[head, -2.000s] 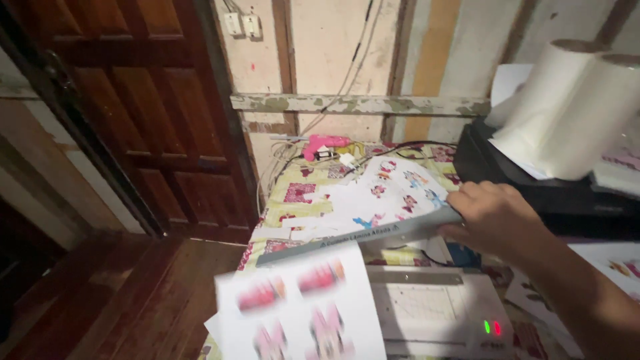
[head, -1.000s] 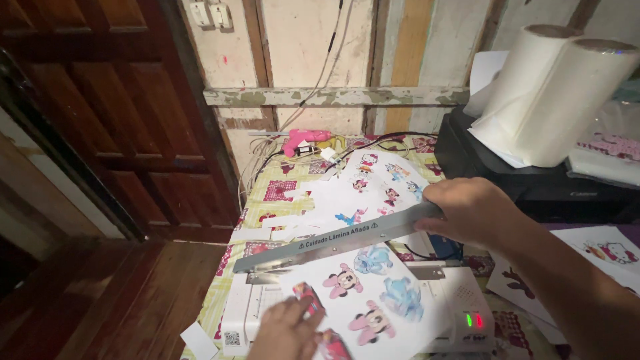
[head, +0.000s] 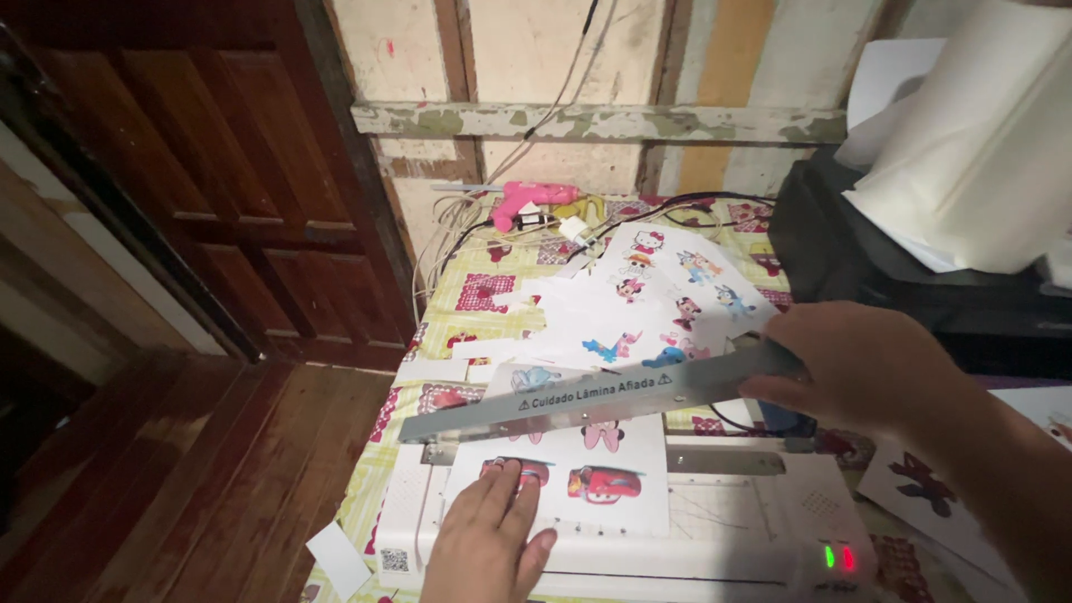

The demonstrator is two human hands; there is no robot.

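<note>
My right hand (head: 863, 360) grips the end of a grey cutter arm (head: 578, 398), which bears a sharp-blade warning and slants across a white machine (head: 754, 511) with a green and a red light. Under the arm lies a white sheet printed with cartoon characters (head: 561, 515); its far part sticks out behind the arm. My left hand (head: 494, 536) lies on the sheet's near left part, fingers spread a little, over a printed red car. Whether the blade touches the paper cannot be told.
Printed sheets (head: 653, 293) and paper strips lie behind the machine. Further back are a pink glue gun (head: 536, 201) and tangled cables. A black printer (head: 837, 243) bearing large white rolls (head: 963, 151) stands at the right. A small white paper piece (head: 338, 559) lies at the front left.
The sheet, blurred in front of the machine two seconds ago, now lies on it under the cutter arm, turned with its red cars nearest me. My left hand has come into view on it.
</note>
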